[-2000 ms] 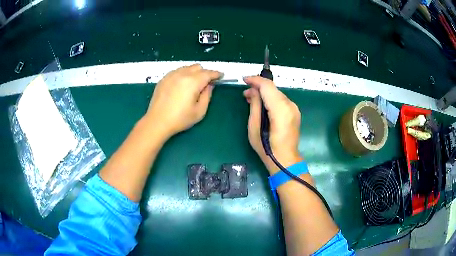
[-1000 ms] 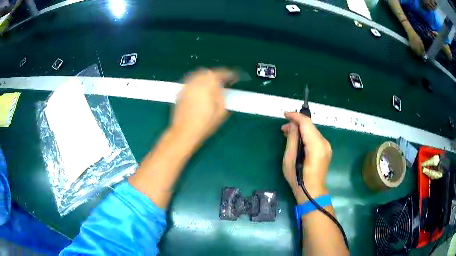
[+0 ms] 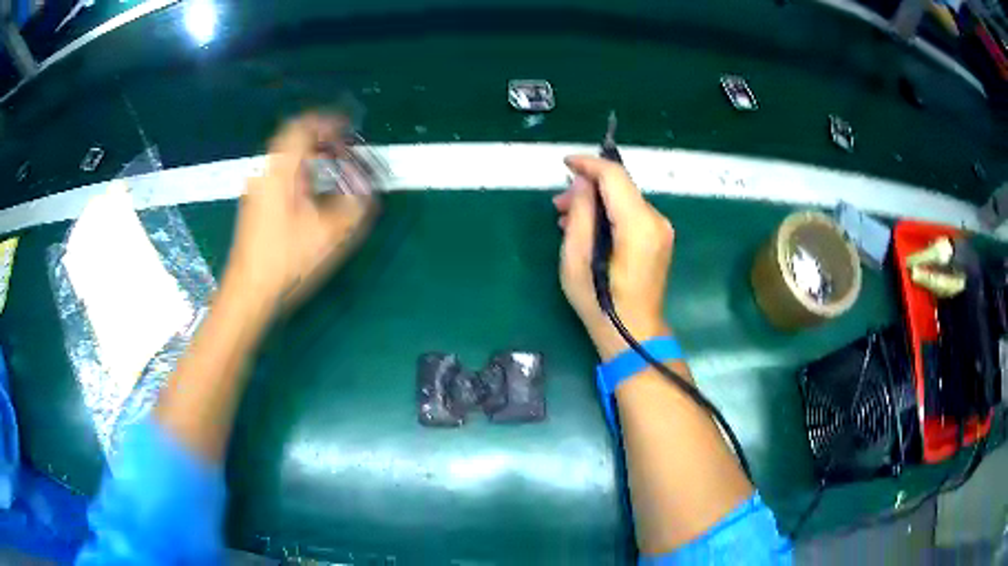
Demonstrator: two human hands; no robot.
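Observation:
My left hand is blurred over the white edge strip of the line at the left. Its fingers hold a small pale-rimmed thing that looks like a watch housing; blur hides its details, and I cannot tell if tweezers are there too. My right hand is shut around the black soldering iron, with its tip pointing up over the line. The dark holding fixture lies flat on the green bench between my forearms, with no unit on it.
Watch housings lie spaced along the dark green line. A plastic bag with a white sheet is at the left. At the right are a tape roll, a fume fan and a red tray holding dark equipment.
My left hand has moved left along the line, and the housing seen there earlier no longer lies on the line. My right hand still holds the iron. The camera view has shifted.

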